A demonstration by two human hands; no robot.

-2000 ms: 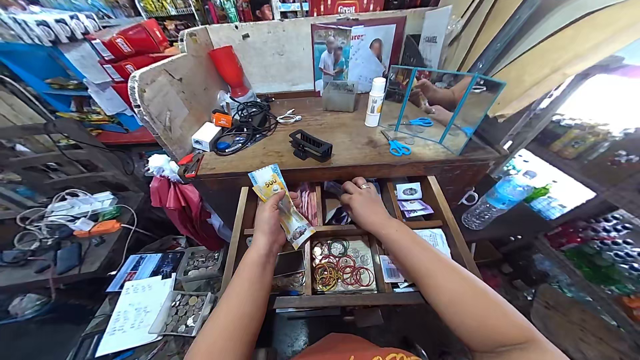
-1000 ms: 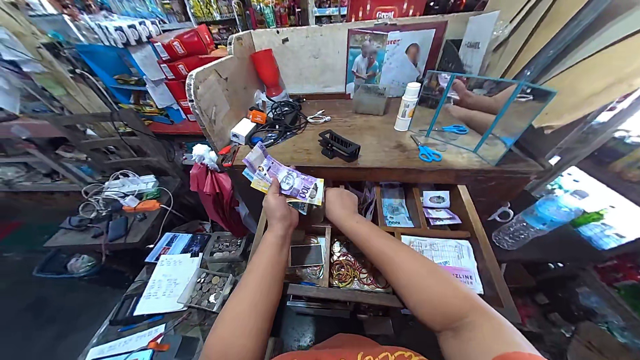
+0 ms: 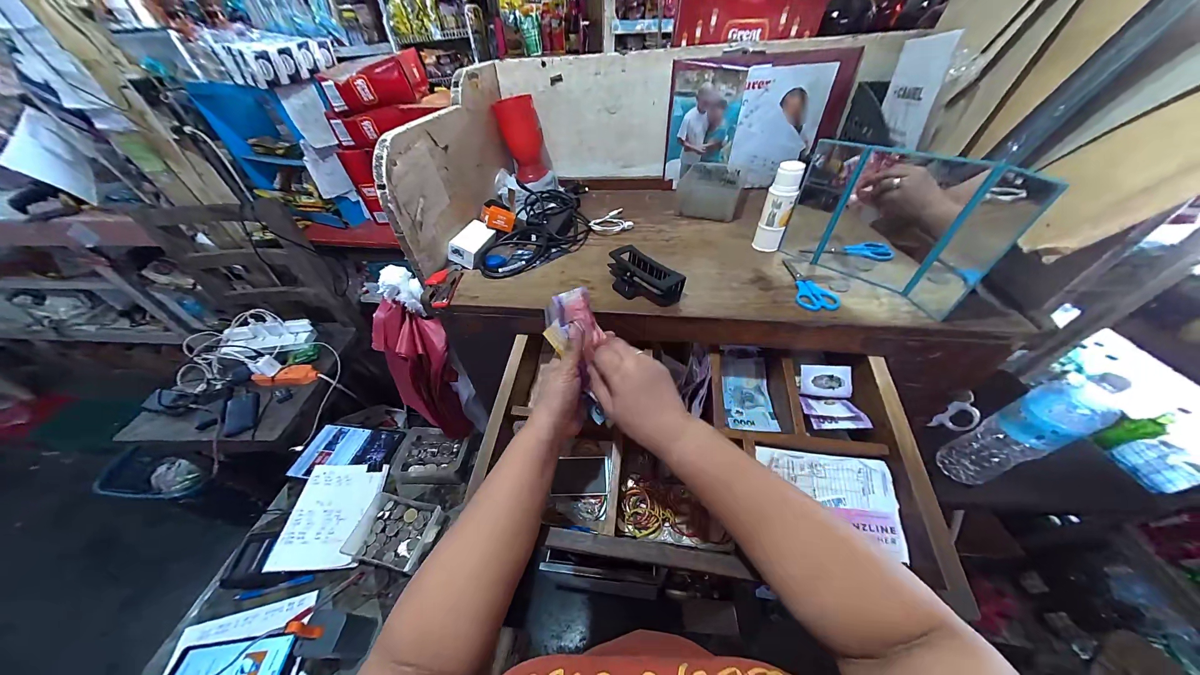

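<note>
My left hand [image 3: 560,380] holds a bundle of banknotes [image 3: 574,314] upright over the left part of an open wooden drawer [image 3: 923,487]. Touching the bundle from the right is my right hand [image 3: 637,384], with its fingers at the notes' edge; whether it grips a note of its own is hard to tell. Divided compartments in the drawer hold a blue banknote [image 3: 747,394], purple banknotes [image 3: 832,414], a printed paper [image 3: 830,483], and rubber bands [image 3: 647,506] with coins. My forearms hide part of the drawer.
On the desk lie a black plastic holder [image 3: 649,275], blue-handled scissors [image 3: 814,292], tangled black cables [image 3: 539,230] and a white bottle [image 3: 778,208] beside a glass box [image 3: 928,225]. Coin trays [image 3: 398,532] and handwritten paper [image 3: 323,516] sit left. A plastic water bottle [image 3: 1027,427] is at right.
My right hand has come up from the drawer to the notes in my left hand. The notes, earlier fanned out flat, are now held upright and close together.
</note>
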